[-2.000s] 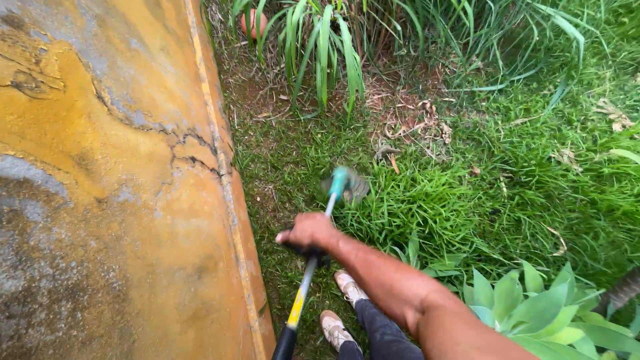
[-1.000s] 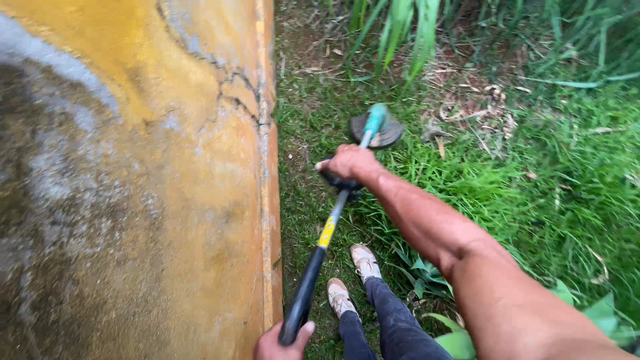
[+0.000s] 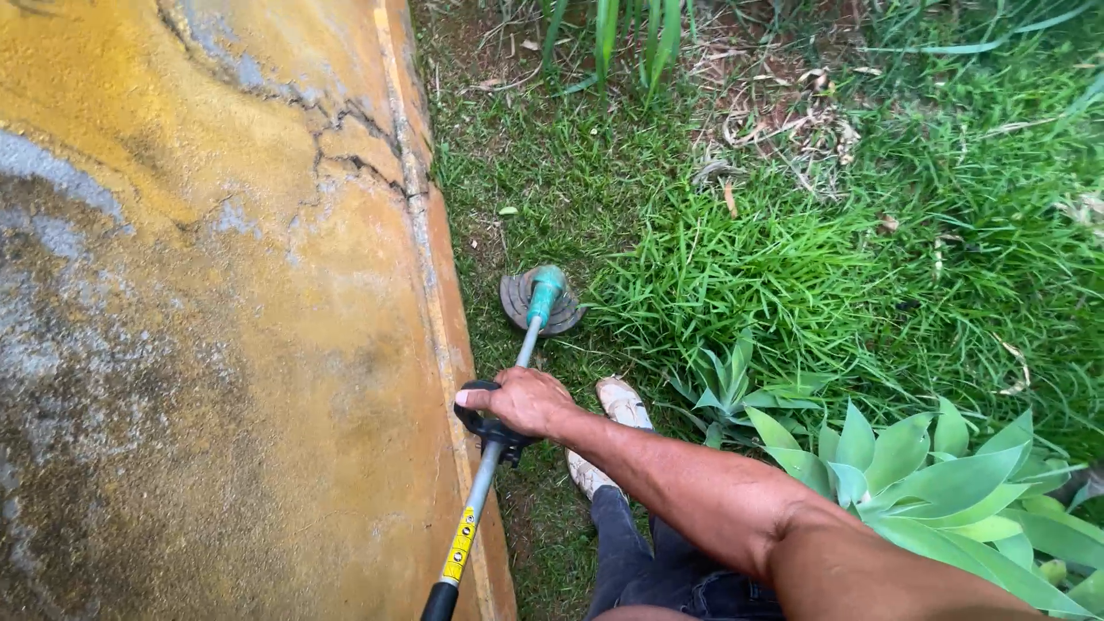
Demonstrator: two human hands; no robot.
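My right hand (image 3: 523,402) grips the black loop handle (image 3: 483,423) of a string trimmer, with the thumb lying over the loop. The trimmer's grey shaft (image 3: 484,479) slants from the bottom edge up to a teal motor head (image 3: 544,293) with a dark, ridged guard (image 3: 562,317). The head is low over short grass, between the wall and a taller tuft of grass (image 3: 759,276). A yellow label (image 3: 459,545) sits on the shaft just above the black rear grip (image 3: 441,601). My left hand is out of view. The cutting line cannot be seen.
A cracked, yellow-painted masonry wall (image 3: 259,345) runs along the left. My shoes (image 3: 623,402) stand on the grass near its edge. Broad-leaved succulents (image 3: 906,466) grow at the lower right. Dry leaf litter (image 3: 798,129) and long green blades (image 3: 660,43) lie farther ahead.
The trimmer head has moved left and back, closer to the wall and my feet. My left hand, seen by the rear grip one second ago, is now out of view.
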